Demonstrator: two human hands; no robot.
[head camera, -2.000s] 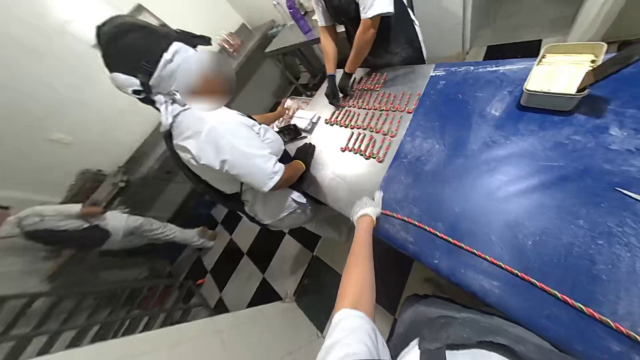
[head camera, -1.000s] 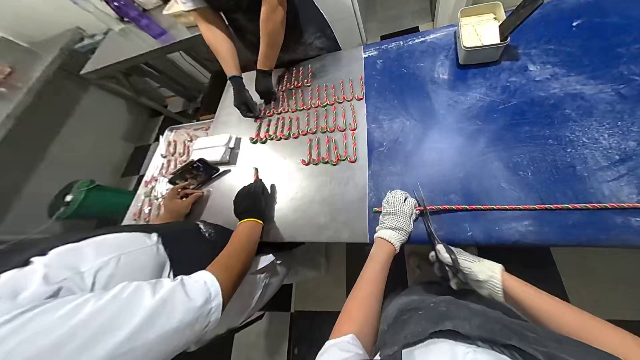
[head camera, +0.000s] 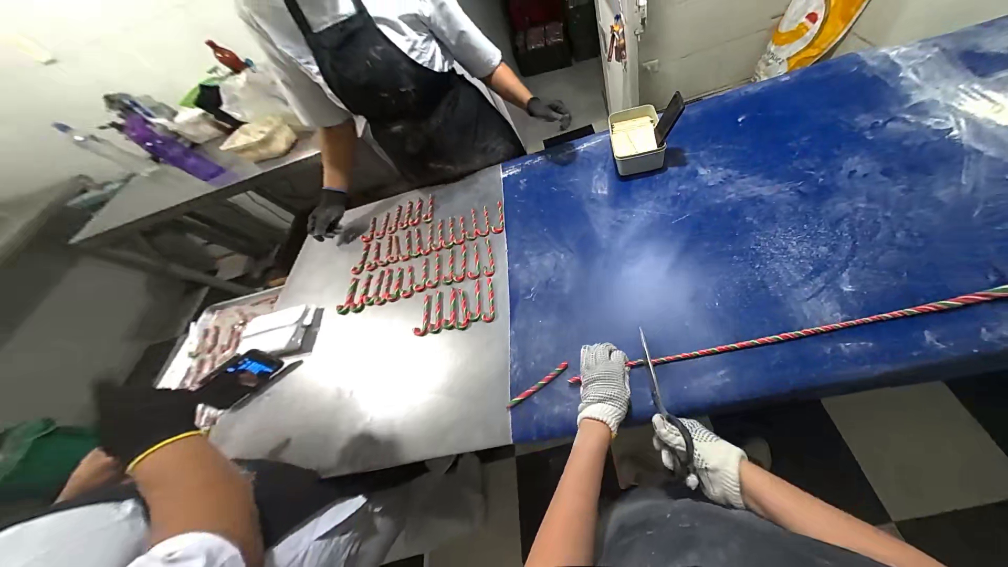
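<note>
My left hand (head camera: 604, 383), in a white knitted glove, is closed over the end of a long red, green and white twisted candy rope (head camera: 772, 339) on the blue tabletop. In my right hand (head camera: 697, 457), also gloved, are metal scissors (head camera: 655, 378) with dark handles; their blades cross the rope just right of my left hand. A short cut candy stick (head camera: 539, 385) lies left of my left hand, near the seam with the steel surface. Rows of small candy canes (head camera: 454, 309) are laid out on the steel.
A tub (head camera: 638, 150) of pale contents stands at the blue table's (head camera: 748, 197) far edge. On the steel table (head camera: 354, 394) are white paper, a phone (head camera: 250, 368) and a tray (head camera: 189, 339). One co-worker stands across the table, another at lower left.
A short candy piece now lies apart on the blue table. The co-worker across has drawn both gloved hands away from the candy canes. The scissors, seen one second ago too, are again across the rope.
</note>
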